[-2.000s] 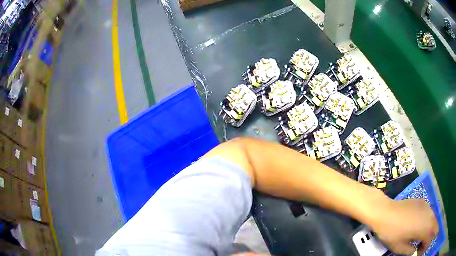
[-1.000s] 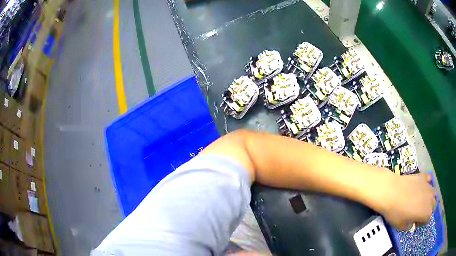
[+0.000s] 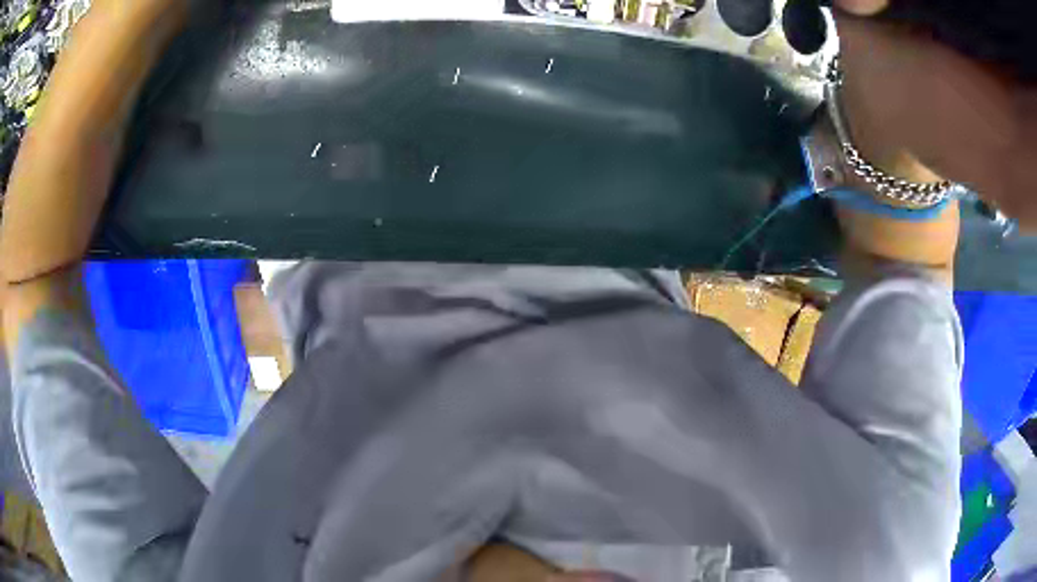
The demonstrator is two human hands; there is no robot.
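Observation:
The white fixture [image 3: 764, 41] is cut off by the top edge, with dark round holes showing at its right end. Part of a circuit-board assembly [image 3: 603, 10] shows at the fixture, also cut off. My right hand [image 3: 938, 108] is at the top right, blurred and partly outside the picture, beside the fixture's right end. It is closed around a thick black handle, seemingly an electric screwdriver [image 3: 980, 25]; its tip is hidden. A chain bracelet and light-blue strap circle that wrist. My left forearm reaches up along the left edge; my left hand is outside the picture.
The dark green mat [image 3: 375, 210] spans the bench, its front edge just before my lap. More board assemblies [image 3: 25, 74] lie at the top left. A blue bin [image 3: 165, 341] and a brown box [image 3: 745, 318] are below the bench. A thin blue cord [image 3: 760, 222] runs from the strap.
The view has swung from the bench's left side to my lap and the front edge. My left hand, earlier at the light-blue tray of small parts, has left the picture. My right hand has come into view.

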